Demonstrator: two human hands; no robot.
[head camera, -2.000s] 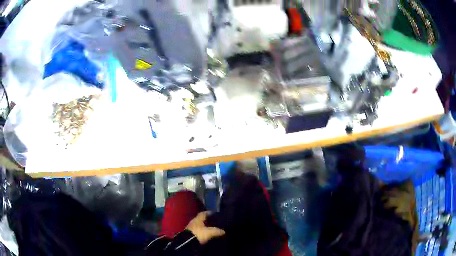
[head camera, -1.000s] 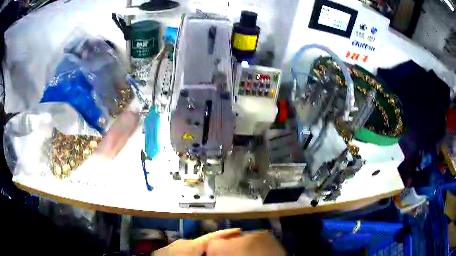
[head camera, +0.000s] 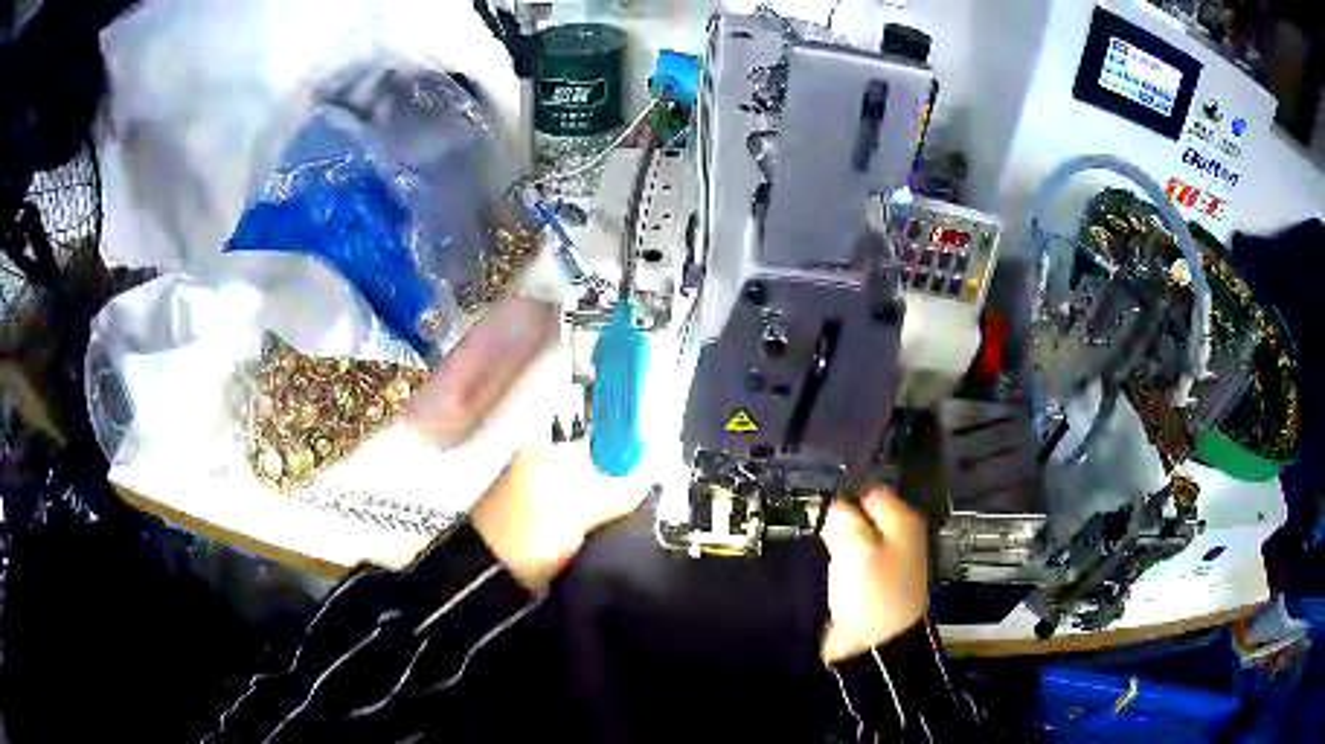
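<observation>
A dark garment (head camera: 683, 625) lies at the table's front edge, its upper edge under the head of the grey button sewing machine (head camera: 792, 349). My left hand (head camera: 545, 509) is on the garment's left side, just left of the presser foot (head camera: 719, 523). My right hand (head camera: 875, 560) has its fingers curled at the garment's right side, close to the machine head. The garment's edge under the presser foot is too dark to make out.
Loose gold buttons (head camera: 327, 407) and plastic bags (head camera: 334, 247) are at the left. A turquoise handle (head camera: 621, 390) stands beside the machine head. The button feeder (head camera: 1112, 560), control panel (head camera: 947, 250) and green bowl feeder (head camera: 1242, 454) are at the right.
The dark garment now lies on the table under the machine head. My hands have come up from below the table edge to its two sides. The view has shifted.
</observation>
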